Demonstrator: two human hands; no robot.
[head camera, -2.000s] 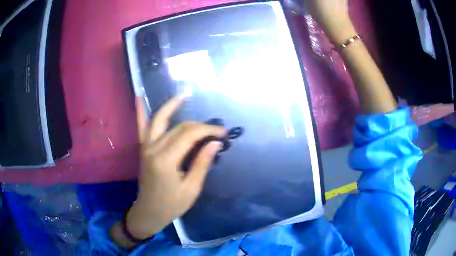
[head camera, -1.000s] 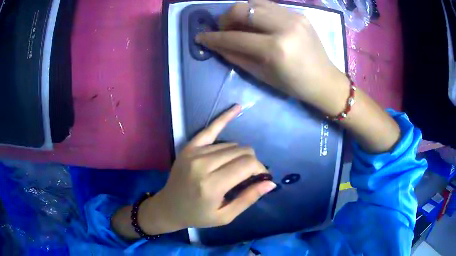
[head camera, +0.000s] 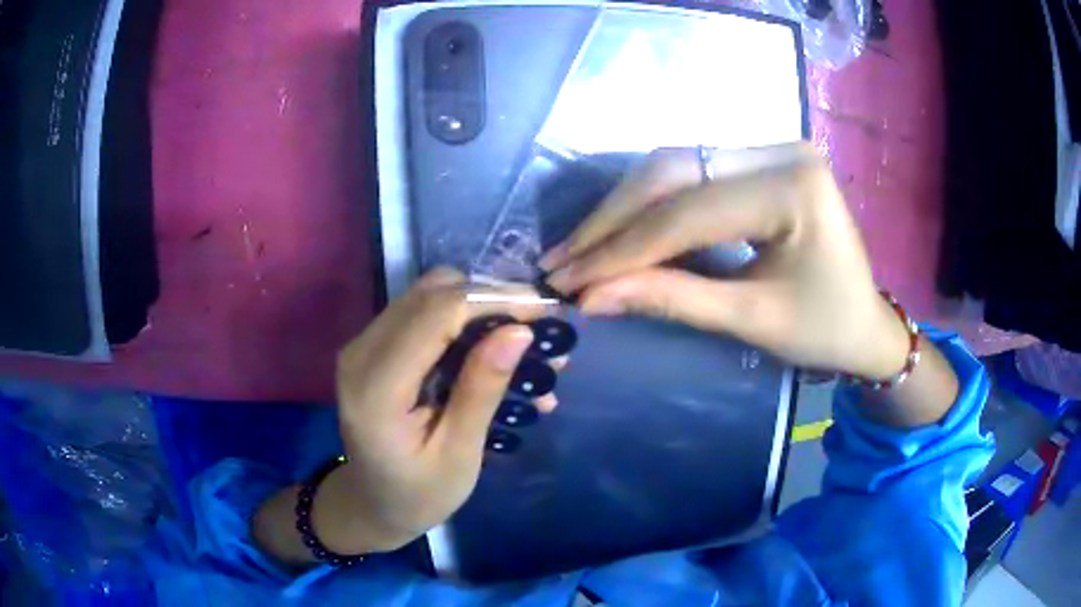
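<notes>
The dark grey back panel (head camera: 640, 439) lies in a black-edged frame with a pale border. Its dark oval camera area (head camera: 453, 81) is at the top left, uncovered. Clear film (head camera: 507, 243) is folded back diagonally, its corner near both hands. My left hand (head camera: 415, 403) holds several small black round lens pieces (head camera: 530, 378) in a fan between thumb and fingers. My right hand (head camera: 741, 255) pinches a small dark piece at its fingertips, just above the fan; whether it touches the fan is unclear.
Stacks of dark panels with pale edges stand at left (head camera: 53, 178) and right (head camera: 1008, 154) on the pink bench sheeting (head camera: 261, 202). A clear plastic bag (head camera: 839, 30) with black bits lies at the top right. Blue bins (head camera: 1031, 474) are below the bench at right.
My right hand has moved from the camera area down and right to the fanned pieces. My left hand has shifted left and up. More black pieces show, and the film fold looks wider.
</notes>
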